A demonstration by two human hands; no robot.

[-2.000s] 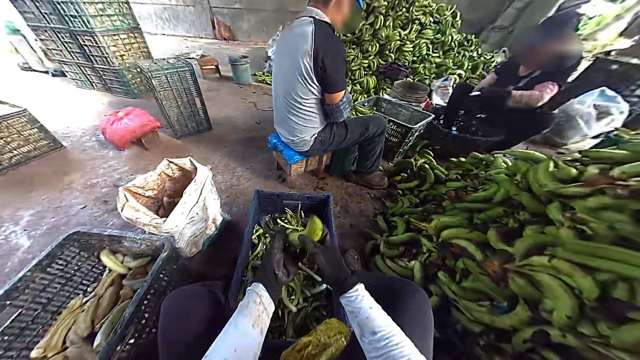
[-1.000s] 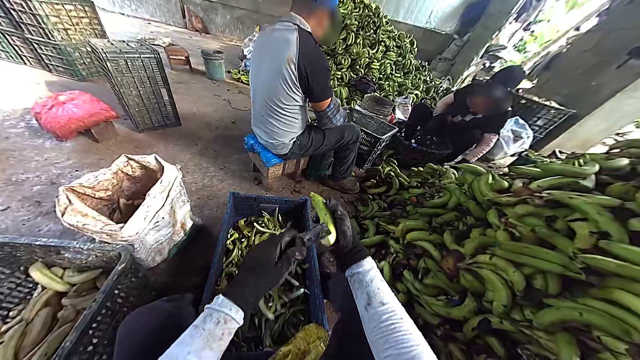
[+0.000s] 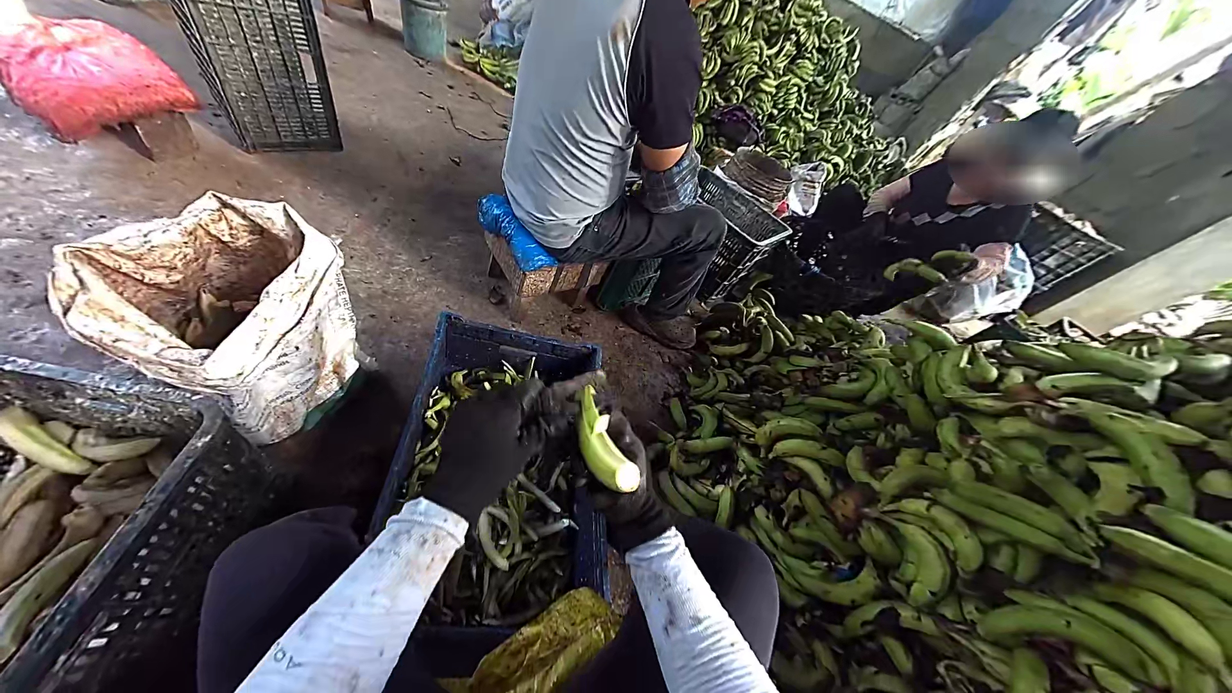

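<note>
In the head view both of my hands wear dark gloves, above a blue plastic crate (image 3: 589, 539) that holds green peel strips (image 3: 496, 544). My right hand (image 3: 630, 496) grips a green plantain (image 3: 604, 445) whose cut lower end shows pale flesh. A small pale flap stands out on its side. My left hand (image 3: 491, 438) has curled fingers beside the plantain's upper end; whether it holds a tool is too blurred to tell. A yellow bag or cloth (image 3: 547, 643) lies at the crate's near end, between my knees.
A heap of green plantains (image 3: 924, 500) lies at right. Peeled plantains fill a dark crate (image 3: 207, 472) at left, near a stained white sack (image 3: 308, 337). One person (image 3: 577, 125) sits on a blue-topped stool (image 3: 525, 255) ahead; another person (image 3: 962, 212) sits behind the heap.
The plantain has turned from upright, with its lower end now toward me. My left hand has stayed close to it. The view has shifted.
</note>
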